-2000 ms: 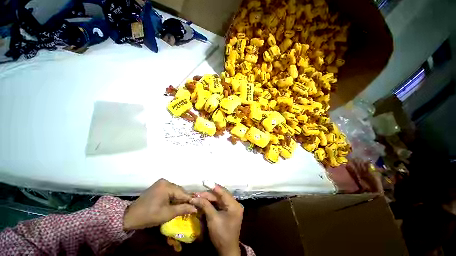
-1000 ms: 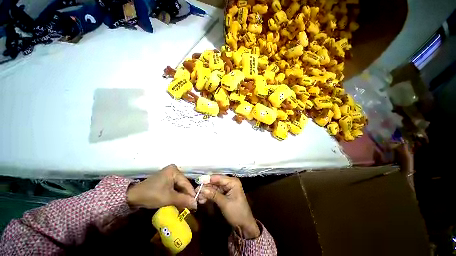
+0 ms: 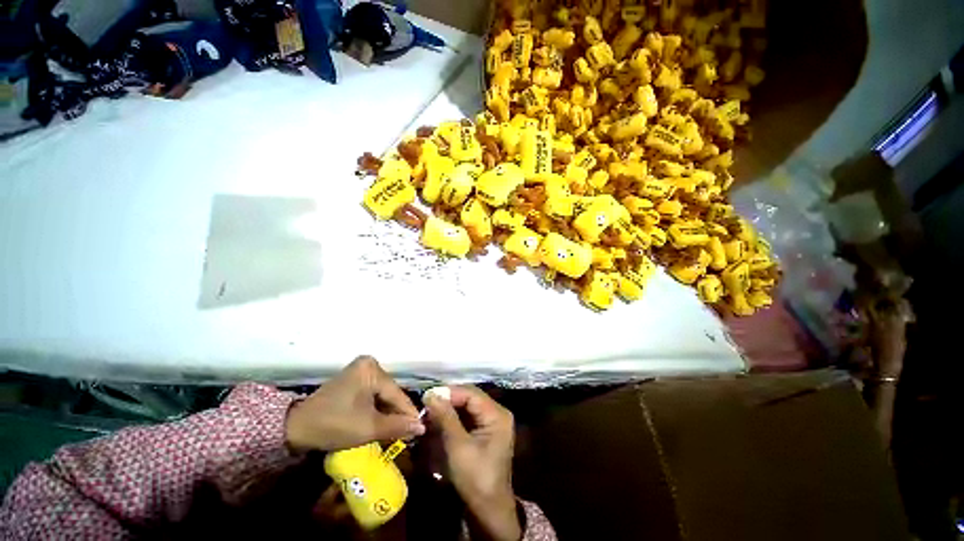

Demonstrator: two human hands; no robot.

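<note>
A yellow plush keychain toy [image 3: 370,486] hangs face up below my hands at the table's near edge, its small eyes showing. Its short yellow ribbon loop [image 3: 395,450] runs up to my fingers. My left hand [image 3: 357,410] pinches the toy's top end near the strap; the metal part is hidden by the fingers. My right hand [image 3: 471,435] pinches a small white tag [image 3: 437,394] between thumb and forefinger. A short pale strand shows between the two hands. Fine loose loop fasteners [image 3: 407,257] lie on the white table.
A large yellow toy pile [image 3: 592,201] spills from a tipped brown carton [image 3: 809,85]. A greyish plastic sheet [image 3: 261,252] lies on the white table [image 3: 116,232]. Blue plush toys [image 3: 180,58] lie far left. An open brown carton [image 3: 761,454] is below right. Another person's arm [image 3: 888,359] shows at right.
The hands first worked close together over the toy, then parted a little with the white tag and strand showing. Since then the right hand has tilted and the toy has shifted slightly.
</note>
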